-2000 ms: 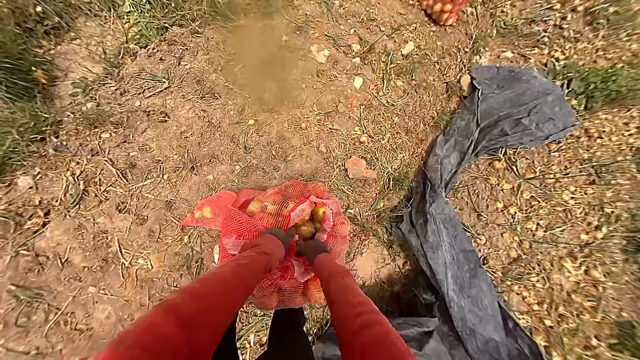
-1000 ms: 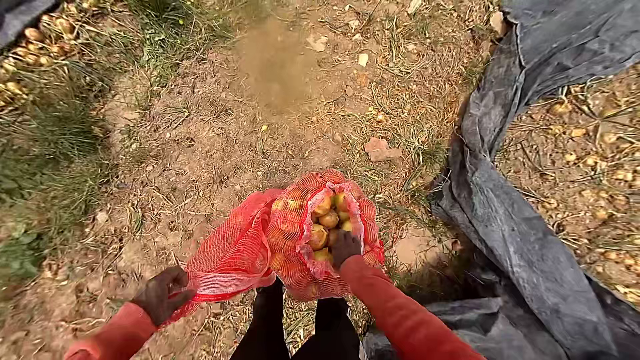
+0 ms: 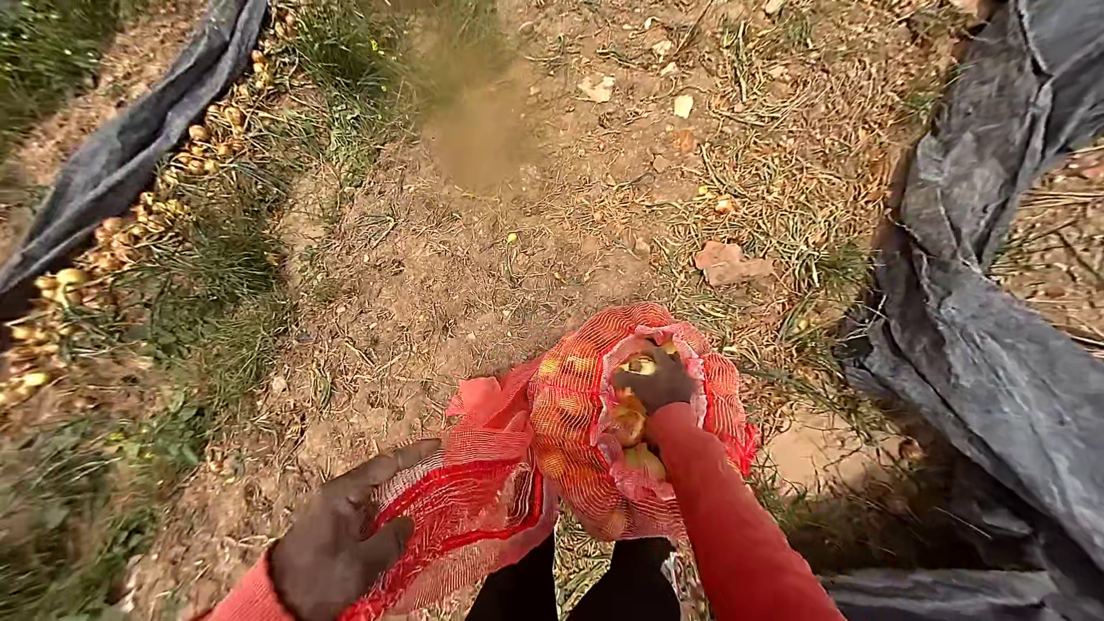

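Observation:
A red mesh bag [image 3: 573, 414] full of onions stands on the ground just in front of my feet, its mouth open upward. My right hand [image 3: 660, 379] reaches into that mouth and rests on an onion [image 3: 638, 366]; more onions show just below it. To the left, a second red mesh bag [image 3: 466, 500], which looks empty, lies against the full one. My left hand [image 3: 354, 526] is at its near left edge, thumb and fingers spread around the mesh; whether it pinches the mesh is not clear.
Dark grey sheeting [image 3: 975, 336] lies in folds along the right. Another strip of sheeting [image 3: 121, 155] runs across the upper left, with a row of loose onions [image 3: 112, 241] beside it. Grass [image 3: 224, 285] grows at left. A flat stone [image 3: 731, 264] lies beyond the full bag.
Two seconds ago both my hands were together at the full bag's mouth. My left hand has since moved left to the other mesh, which has been drawn out leftward. The view has shifted left.

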